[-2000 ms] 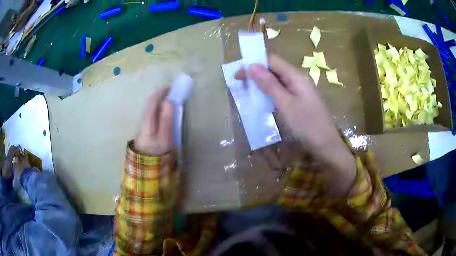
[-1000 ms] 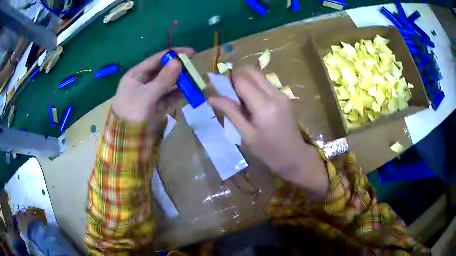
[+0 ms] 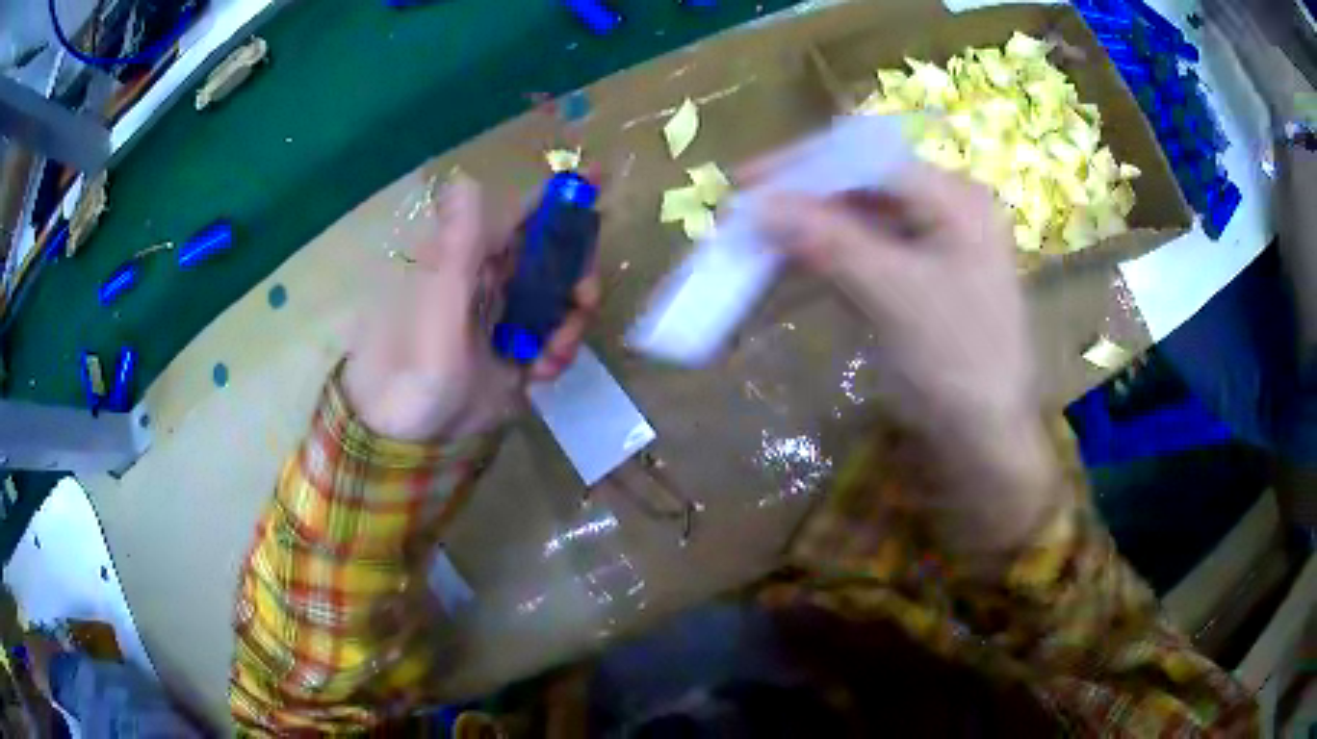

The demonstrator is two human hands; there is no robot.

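Observation:
My left hand (image 3: 448, 325) holds a blue battery pack (image 3: 550, 267) upright and slightly tilted, with a dark face towards me. My right hand (image 3: 910, 267) is blurred and holds white strips (image 3: 708, 296) just right of the pack, not touching it. One strip end hangs down to the left of the hand, and a blurred white part shows above the fingers. Another white strip (image 3: 595, 416) lies on the brown work mat (image 3: 722, 505) below the pack, with thin dark leads at its lower end.
A cardboard tray (image 3: 1062, 260) of pale yellow pads is at the upper right. Loose yellow pads (image 3: 696, 198) lie on the mat. Blue cells (image 3: 1177, 123) are piled at far right. More cells (image 3: 205, 244) lie on the green surface. A grey bar (image 3: 65, 438) is at left.
My left hand has turned the pack so its dark face shows, where a yellow strip showed before. My right hand has moved right, away from the pack, with white strips. The view has shifted right.

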